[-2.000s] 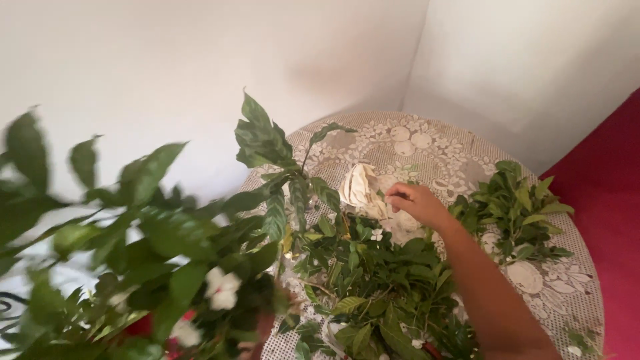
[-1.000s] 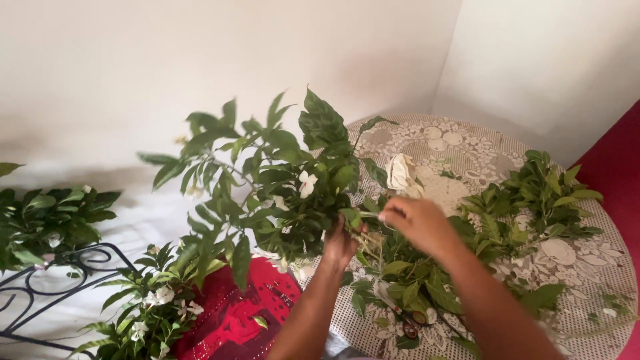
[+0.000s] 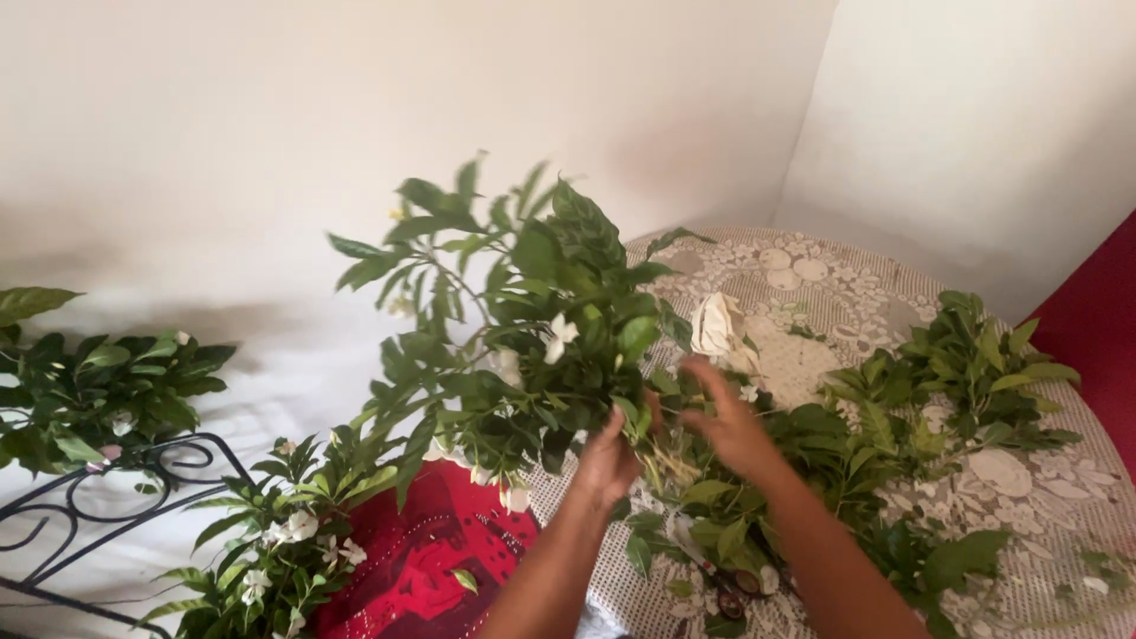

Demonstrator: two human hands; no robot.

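Observation:
My left hand (image 3: 611,461) is closed around the stems of a leafy bouquet (image 3: 532,337) with white flowers, held over the left side of the table. My right hand (image 3: 728,417) is just right of the bouquet's stem ends, its fingers apart; leaves and stems lie behind it. A crumpled cream-white item (image 3: 717,327), perhaps a cloth or dried flower, sits above my right hand. Scissors (image 3: 735,590) with dark handles lie among cut greenery near the table's front, between my forearms.
A round table with a lace tablecloth (image 3: 1003,470) holds piles of leafy cuttings (image 3: 963,373) at the right. Flowering branches (image 3: 297,532) and red patterned cloth (image 3: 426,568) are at the lower left, beside a black scrolled metal frame (image 3: 133,488). More foliage (image 3: 106,382) stands behind the frame.
Two seconds ago my right hand was beside the cream-white item; it came to the stems and now stands slightly off them with fingers spread. The bouquet has come from the left over the table edge.

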